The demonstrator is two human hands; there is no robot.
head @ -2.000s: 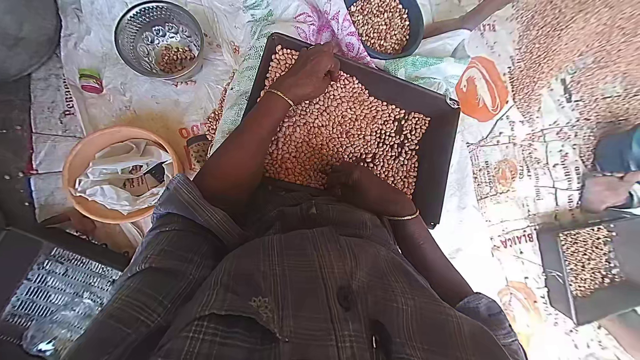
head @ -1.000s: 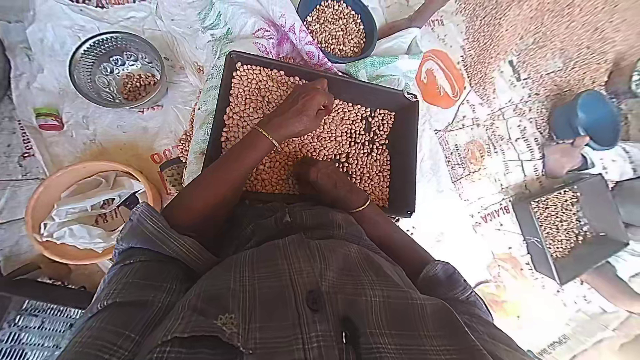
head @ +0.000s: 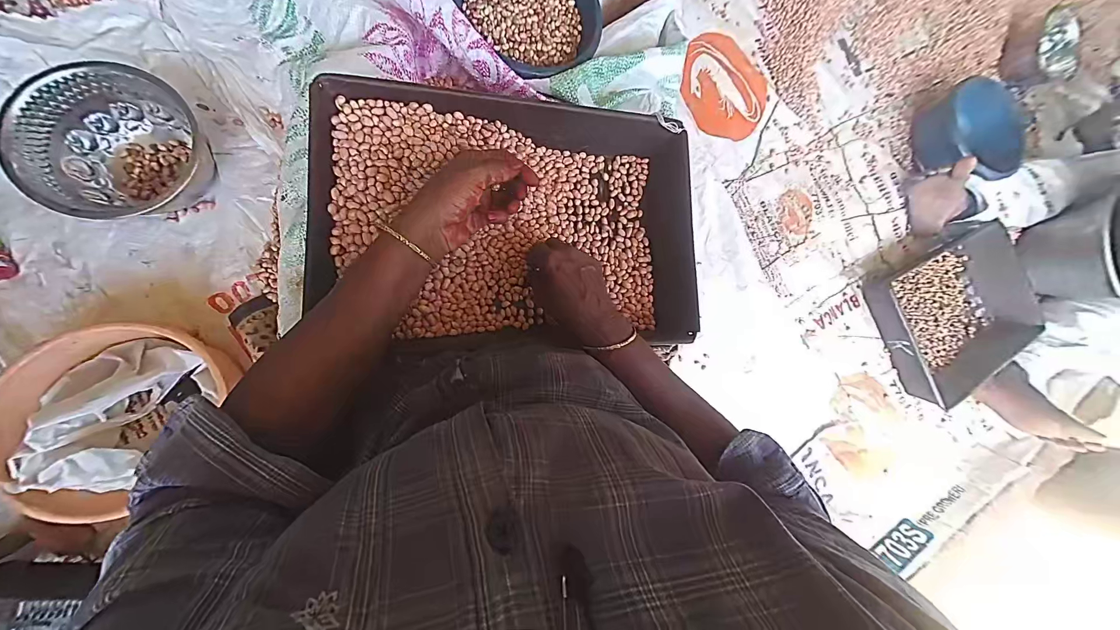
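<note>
A dark rectangular tray [head: 678, 262] rests at my lap, its bottom largely covered with shelled peanuts [head: 394, 157], with thinner patches at the right and the lower middle. My left hand [head: 481, 197], a bangle at its wrist, is held over the middle of the tray, palm partly turned up and fingers curled; whether something small lies between the fingertips is unclear. Lower and to the right, my right hand [head: 573, 284], also with a bangle, touches the peanuts near the tray's near edge. Its fingers point down and are partly hidden, so its hold cannot be seen.
A perforated metal bowl [head: 52, 87] with some nuts stands at upper left, an orange basin [head: 201, 346] with white bags below it. Beyond the tray is a blue bowl [head: 595, 35] of nuts. At right, a co-worker's hand [head: 941, 197] is near a blue container [head: 971, 127] and a smaller tray [head: 1006, 302].
My left hand has turned from back-up to palm partly up. At right, a blue container, unseen two seconds ago, now shows near the co-worker's hand. The view has shifted somewhat.
</note>
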